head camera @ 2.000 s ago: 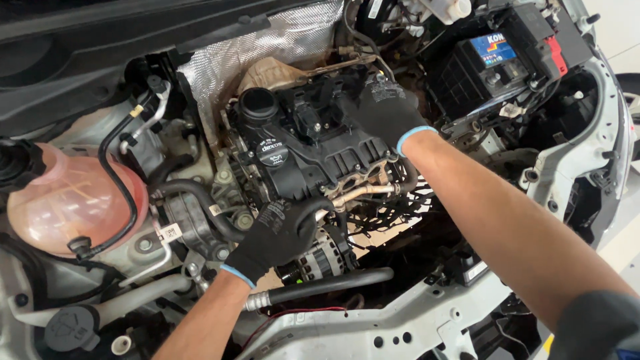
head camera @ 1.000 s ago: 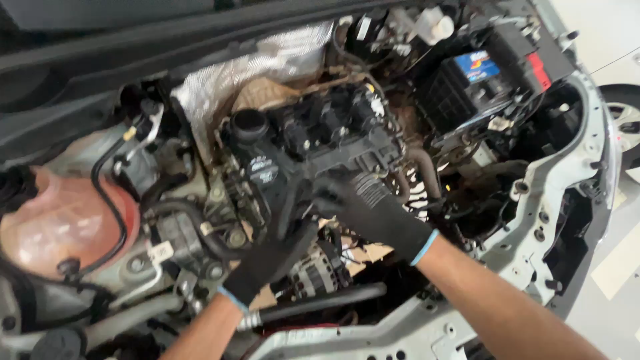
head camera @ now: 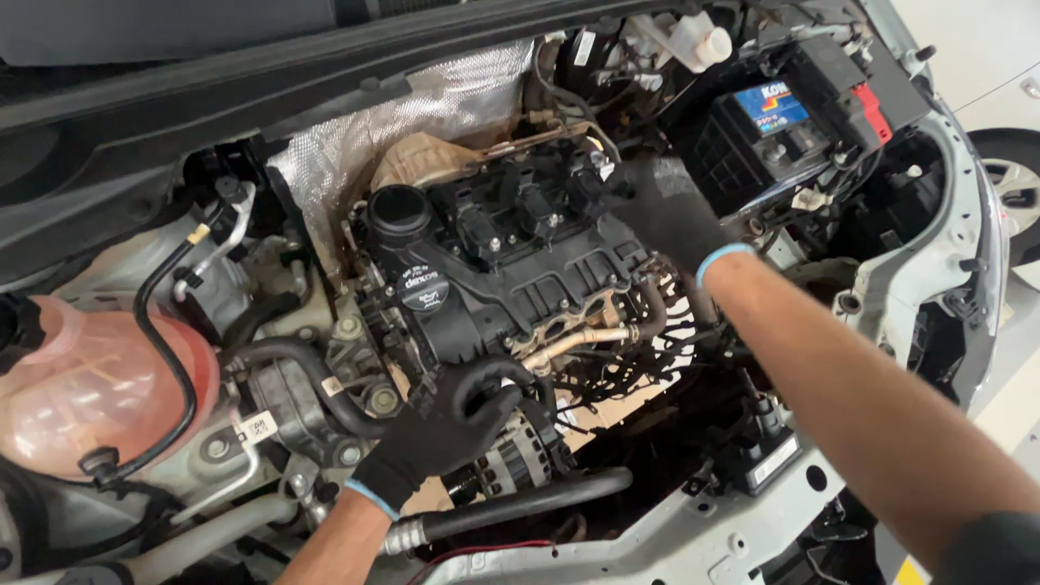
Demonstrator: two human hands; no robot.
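Observation:
Both hands wear black gloves with light blue cuffs. My left hand (head camera: 447,422) rests at the front left corner of the engine, fingers curled just above the alternator (head camera: 516,455); whether it grips anything is not clear. My right hand (head camera: 662,203) reaches over the right end of the black plastic engine cover (head camera: 528,284), beside the end ignition coil (head camera: 587,185); its fingertips are partly hidden. The cover bears several ignition coils, an oil filler cap (head camera: 424,291) and a round black cap (head camera: 398,210). Below its front edge runs a metal coolant pipe (head camera: 577,337).
A pink coolant expansion tank (head camera: 106,382) sits at far left, with a black hose over it. The car battery (head camera: 756,138) stands at upper right. A thick black hose (head camera: 528,500) and the pale front body panel (head camera: 634,552) border the near side. Foil heat shielding (head camera: 325,162) lines the back.
My right hand has moved from the front of the engine, near my left hand, to the right end of the cover. My left hand stays near the front left corner.

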